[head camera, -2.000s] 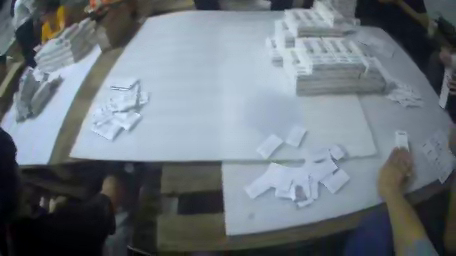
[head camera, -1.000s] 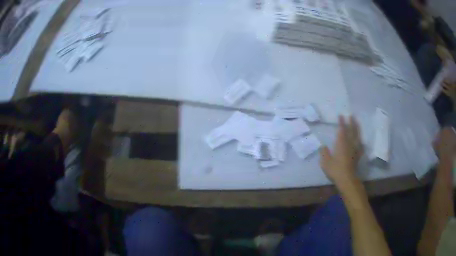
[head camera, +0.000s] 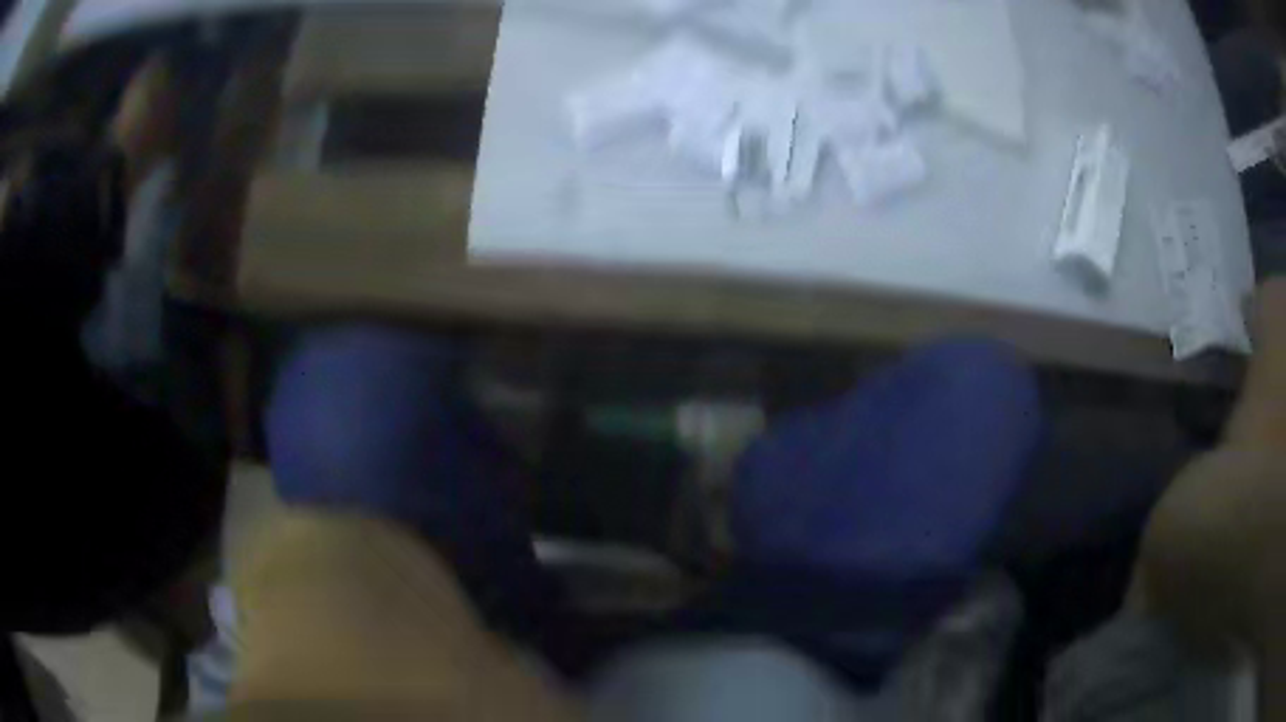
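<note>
Several small white slips (head camera: 882, 162) lie in a loose, overlapping pile on the white board (head camera: 621, 226). A long narrow white carton (head camera: 1093, 212) lies to the right of the pile, untouched. A large blurred skin-toned shape at the bottom left looks like part of my left hand or arm (head camera: 346, 621), close to the camera; its fingers and anything held cannot be made out. No clear right hand of mine shows.
My blue-clad knees (head camera: 889, 459) are below the wooden edge (head camera: 677, 303). A printed white sheet (head camera: 1199, 282) lies at the board's right edge. Another person's arm (head camera: 1227, 543) is at the far right. A pale brown box-like piece (head camera: 99, 670) is at bottom left.
The view has tilted down, so the carton stack is out of frame. My right hand has left the board beside the carton. The blurred skin-toned shape has appeared at bottom left.
</note>
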